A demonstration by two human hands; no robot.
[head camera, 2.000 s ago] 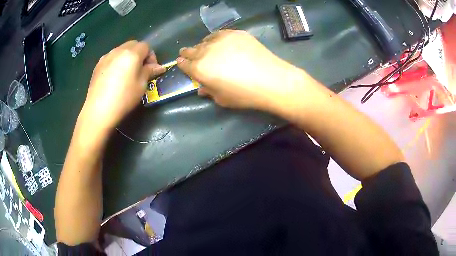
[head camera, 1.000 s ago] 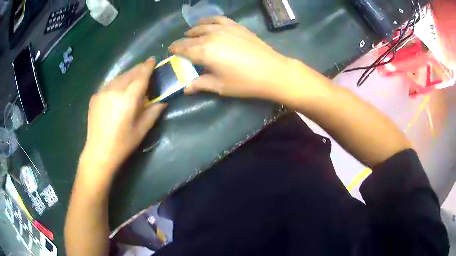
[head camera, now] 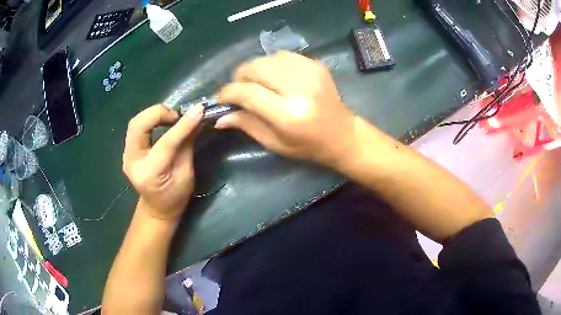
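Observation:
A small phone part (head camera: pixel 215 109) is held edge-on above the dark green mat, between my two hands. Its narrow dark and silvery side shows; its faces are hidden. My left hand (head camera: pixel 163 157) pinches its left end between thumb and fingers. My right hand (head camera: pixel 289 101) holds its right end, with the thumb below and the fingers over the top, slightly blurred.
A black battery (head camera: pixel 373 49) and a clear bag (head camera: pixel 283 39) lie beyond my right hand. A white bottle (head camera: pixel 163 23), small round parts (head camera: pixel 113 77) and a dark phone (head camera: pixel 60 95) lie at left. A black screwdriver (head camera: pixel 464 43) and cables (head camera: pixel 513 86) are at right.
The part was tilted with its yellow and dark face showing; now it is turned edge-on. My left hand has turned and grips its end with the fingertips. The view has shifted, showing more of the far side.

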